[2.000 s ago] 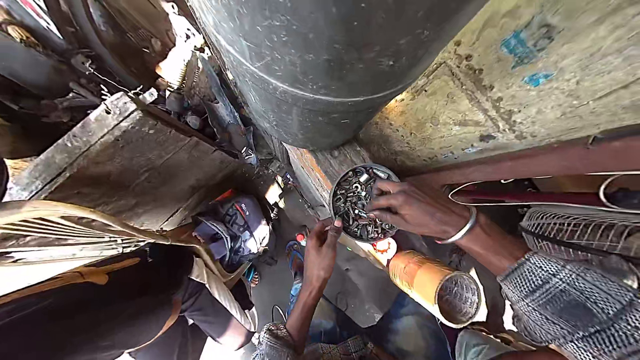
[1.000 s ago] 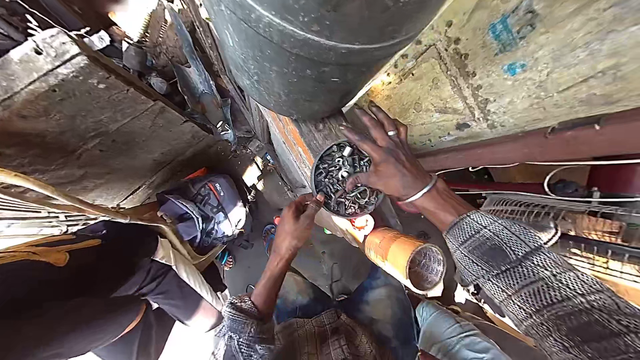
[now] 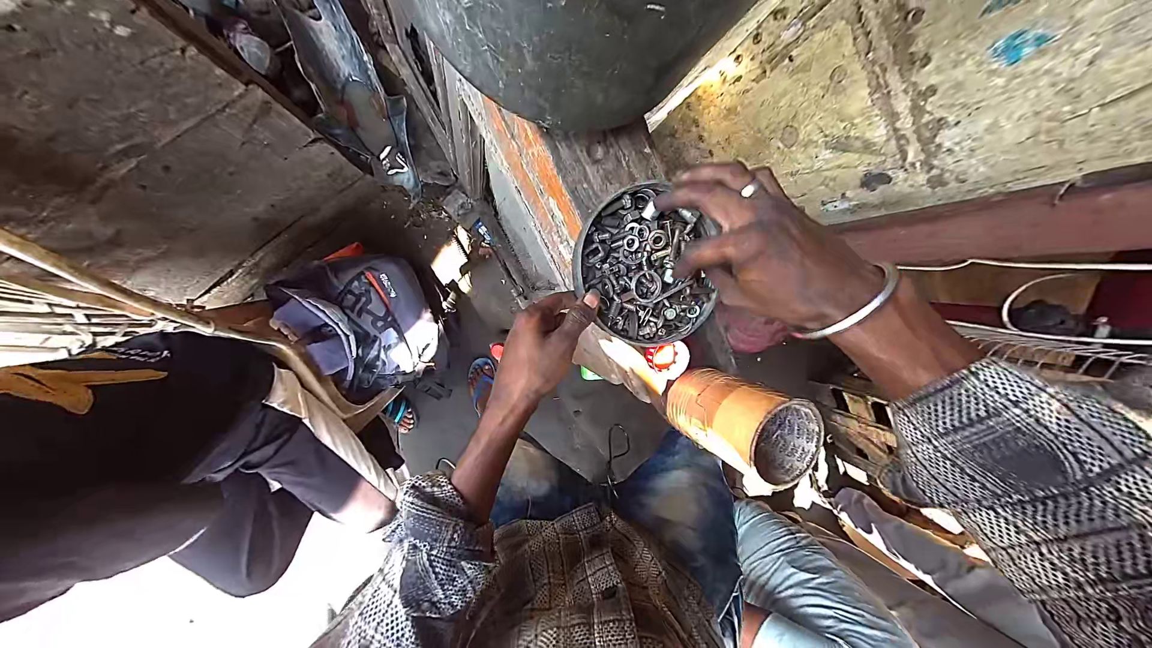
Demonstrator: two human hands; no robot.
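A round metal container (image 3: 579,261) full of loose nuts, bolts and washers (image 3: 644,261) stands tilted toward me at the middle of the view. My left hand (image 3: 540,346) grips its lower left rim between thumb and fingers. Over its right side hangs my right hand (image 3: 756,247), with a ring and a metal bracelet, its fingers bent and spread above the hardware; nothing is plainly held in it. An orange cylindrical can (image 3: 720,418) lies on its side just below, its open end toward the lower right.
A large dark drum (image 3: 576,54) rises beyond the container, beside a worn wooden board (image 3: 540,171). A backpack (image 3: 378,315) lies at the left, near a person in dark clothes (image 3: 117,450). Another person's leg (image 3: 810,576) is at the lower right, and a wire rack (image 3: 1053,346) at the right.
My right hand has lifted from among the hardware, its fingers now spread above it. My left hand stays at the rim. The view has shifted and come closer.
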